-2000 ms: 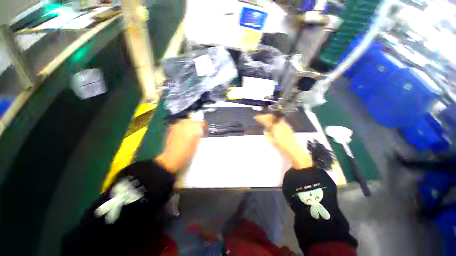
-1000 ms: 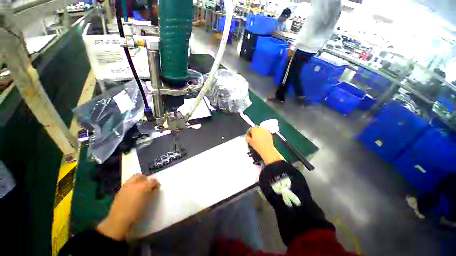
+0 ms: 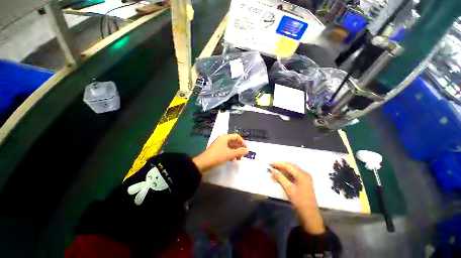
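My left hand is over the white sheet, its fingertips on a small black part. My right hand is just right of it, thumb and forefinger pinched on a tiny dark piece that is too small to make out. A row of small dark parts with glints lies on the left of the black mat. A loose pile of small black parts lies at the right of the sheet.
The rubber mallet lies right of the sheet. Clear bags, a small white box and a printed carton stand behind the mat. The screwdriver's green sleeve hangs at upper right. A white adapter is on the conveyor.
My right hand has left the black pile at the right and come in beside my left hand. My left hand has moved from the sheet's left edge to a black part. The view has turned left.
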